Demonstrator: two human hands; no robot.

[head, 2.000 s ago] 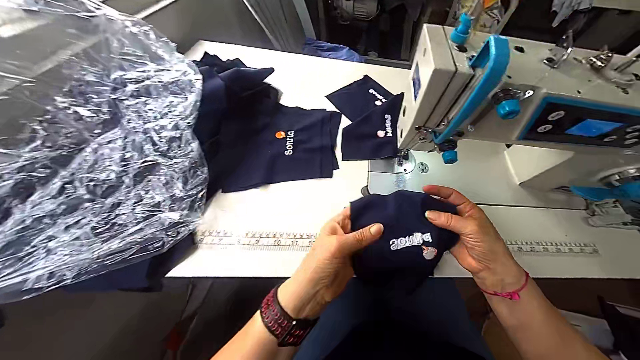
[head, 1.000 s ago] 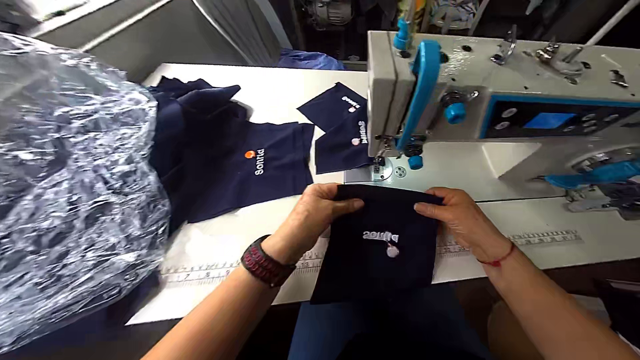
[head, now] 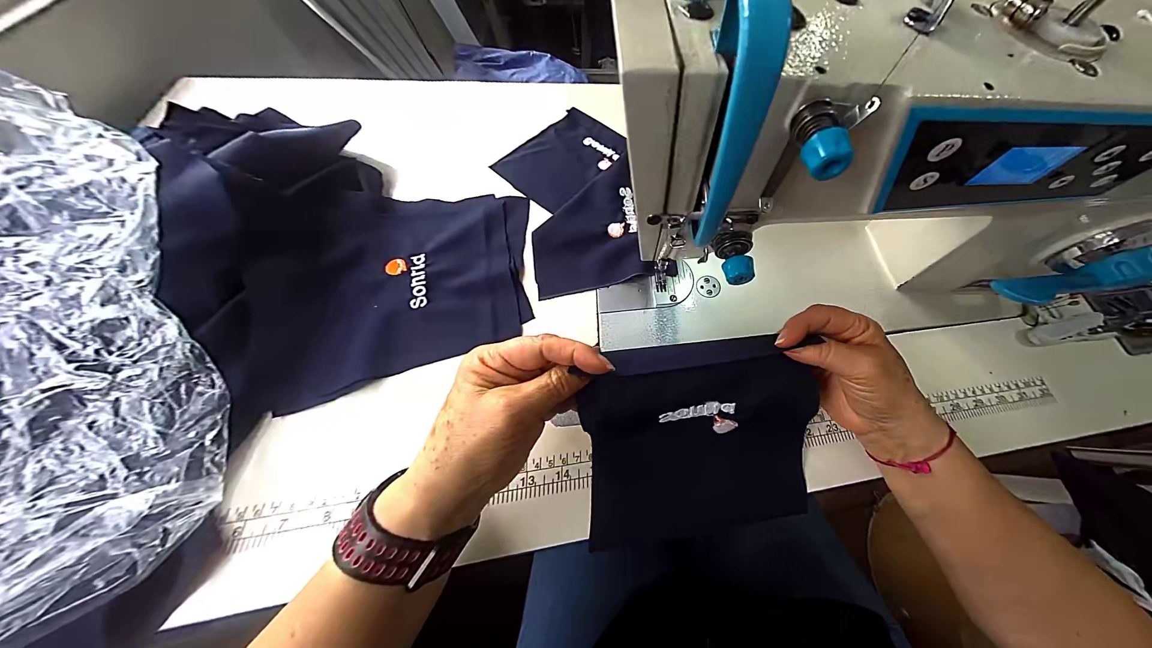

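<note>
My left hand [head: 513, 414] and my right hand [head: 846, 378] pinch the two upper corners of a navy fabric piece [head: 702, 477], stretched between them with its top edge folded over. The back of an embroidered logo faces up on it. The piece lies over the table's front edge and hangs down toward my lap, just in front of the needle plate [head: 666, 286] of a sewing machine [head: 864, 54]. Left of the needle, two navy pieces [head: 585, 238] overlap, embroidery backs up. Farther left lies a stack of navy pieces [head: 450, 279] with an orange and white logo.
A clear plastic bag [head: 99, 378] bulges over the table's left side, beside bunched navy cloth [head: 261, 171]. A printed ruler strip [head: 540, 477] runs along the front of the white table [head: 450, 117]. The machine's control panel [head: 1017, 162] is at the right.
The fabric piece, bunched between my hands two seconds ago, is now spread flat and its top edge is folded over. The view has moved closer to the table.
</note>
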